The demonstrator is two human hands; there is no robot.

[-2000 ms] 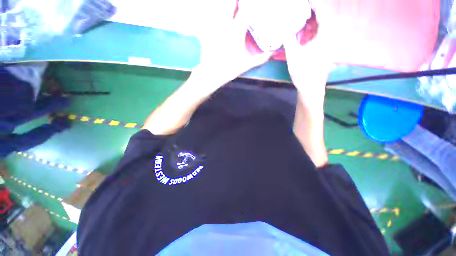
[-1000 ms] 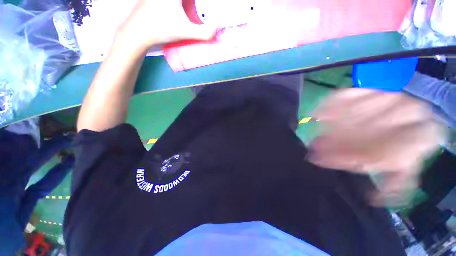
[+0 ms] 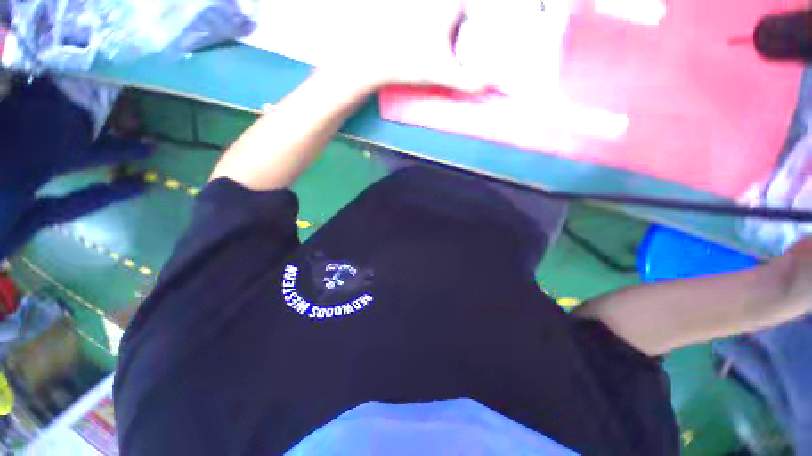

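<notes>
A white housing (image 3: pixel 516 49) lies on the red mat (image 3: pixel 677 107) at the top centre, washed out by glare; a dark hole shows near its top. My left hand (image 3: pixel 414 49) is at the housing's left side, thumb along its lower left edge; glare hides the other fingers. My right hand (image 3: pixel 799 272) is at the right edge, mostly cut off, away from the housing; its fingers are not seen. A black electric screwdriver (image 3: pixel 785 36), with a thin tip pointing left, is at the upper right, its rear cut off.
Clear plastic bags (image 3: pixel 133 31) lie at the upper left beside a white sheet (image 3: pixel 289 27). White strips (image 3: pixel 632 9) are on the mat. A black cord (image 3: pixel 659 205) crosses along the green bench edge. A blue round object (image 3: pixel 686 256) is below the bench; more plastic is at the right.
My right hand has swung from the blurred spot over the floor to the right edge. The screwdriver has come into view. The view has shifted; my left hand stays by the housing.
</notes>
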